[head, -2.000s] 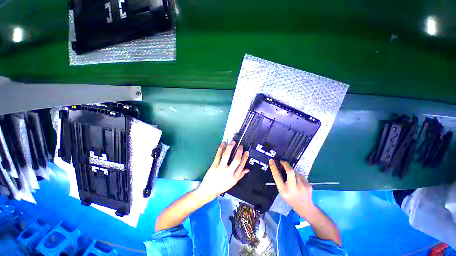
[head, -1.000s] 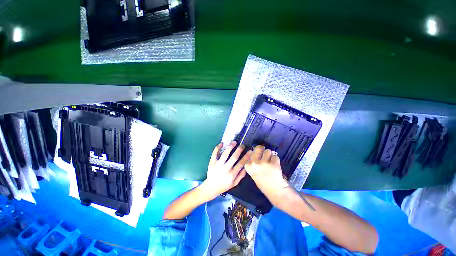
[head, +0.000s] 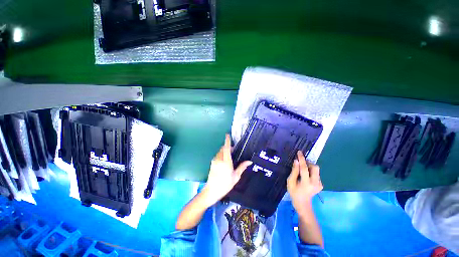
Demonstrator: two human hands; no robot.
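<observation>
A black ribbed panel [head: 282, 135] lies tilted on a white foam sheet [head: 302, 90] in front of me, its lower end past the bench edge. Two white centre pieces [head: 269, 156] face each other mid-panel. My left hand [head: 223, 173] rests at the panel's left edge, thumb over the panel and fingers pointing up. My right hand [head: 304, 181] is at the right edge, fingertips touching the panel. Whether either hand grips the panel's edge is hard to tell. The lower end of the sheet is hidden under the panel.
Stacked panels with white sheets [head: 103, 160] stand at the left, below a grey metal rail [head: 75, 98]. Black strips [head: 400, 145] lie in piles at the right. Another panel on a sheet [head: 156, 30] is on the green belt. A person's white sleeve [head: 435, 211] is at the lower right.
My right hand has moved from the panel's centre to its right edge. The panel and sheet's upper end have shifted slightly down. The panel on the belt has moved right.
</observation>
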